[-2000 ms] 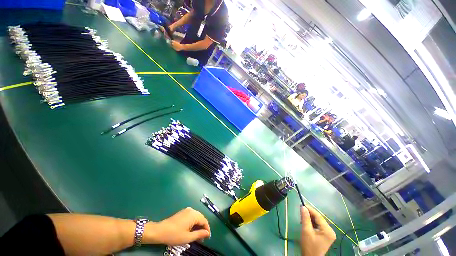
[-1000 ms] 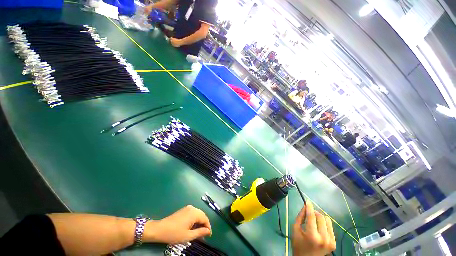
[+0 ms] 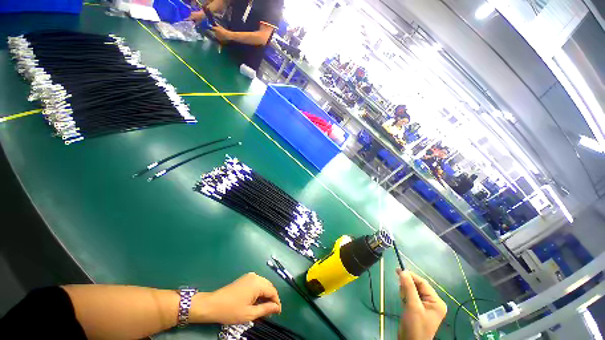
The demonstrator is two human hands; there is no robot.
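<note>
My right hand (image 3: 422, 307) pinches a thin black cable (image 3: 399, 255), whose upper end is at the metal nozzle of the heat gun (image 3: 339, 265). The yellow and black heat gun stands nozzle-up on the green table. My left hand (image 3: 249, 300), with a metal watch on the wrist, rests with curled fingers above a cable bundle (image 3: 268, 332) cut off by the bottom edge. Whether it holds anything is hidden. A single cable (image 3: 305, 297) with a silver-white end lies between my left hand and the heat gun.
A cable bundle (image 3: 262, 207) lies behind the heat gun. Two separate cables (image 3: 192, 158) and a large cable stack (image 3: 99, 83) lie farther left. A blue bin (image 3: 292, 136) with red items stands at the far edge. A person works beyond. A white power strip (image 3: 497, 317) is at right.
My right hand has turned and shifted slightly, still pinching the cable by the nozzle. My left hand stays put. The person across the table has shifted left.
</note>
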